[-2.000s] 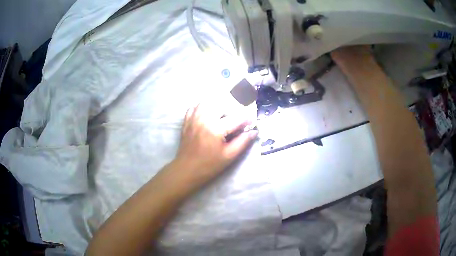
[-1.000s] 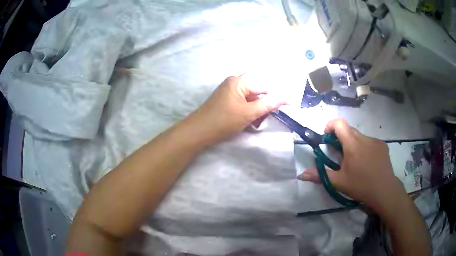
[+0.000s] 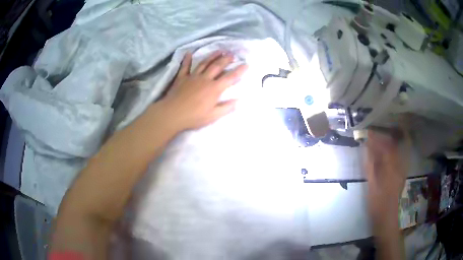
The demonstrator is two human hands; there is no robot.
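A large pale garment piece (image 3: pixel 193 198) covers the table left of and in front of the cream sewing machine (image 3: pixel 368 76). My left hand (image 3: pixel 203 94) lies on it with fingers spread, left of the machine head, with cloth folds bunched beyond it. My right hand (image 3: pixel 386 152) is blurred at the right, by the machine arm; its fingers and anything in them cannot be made out. The brown flap (image 3: pixel 319 125) hangs beside the needle area, below a blue round mark. Glare washes out the cloth there. The scissors are not visible.
The white table (image 3: pixel 335 208) has a dark seam line in front of the machine. A grey tub (image 3: pixel 33 223) stands at the lower left. Dark red packaging (image 3: pixel 449 190) lies at the right edge. A rolled cloth part (image 3: pixel 56 111) lies far left.
My left hand has let go near the scissor tips, moved left and spread on the cloth. My right hand has moved up and right; the green-handled scissors have gone from view.
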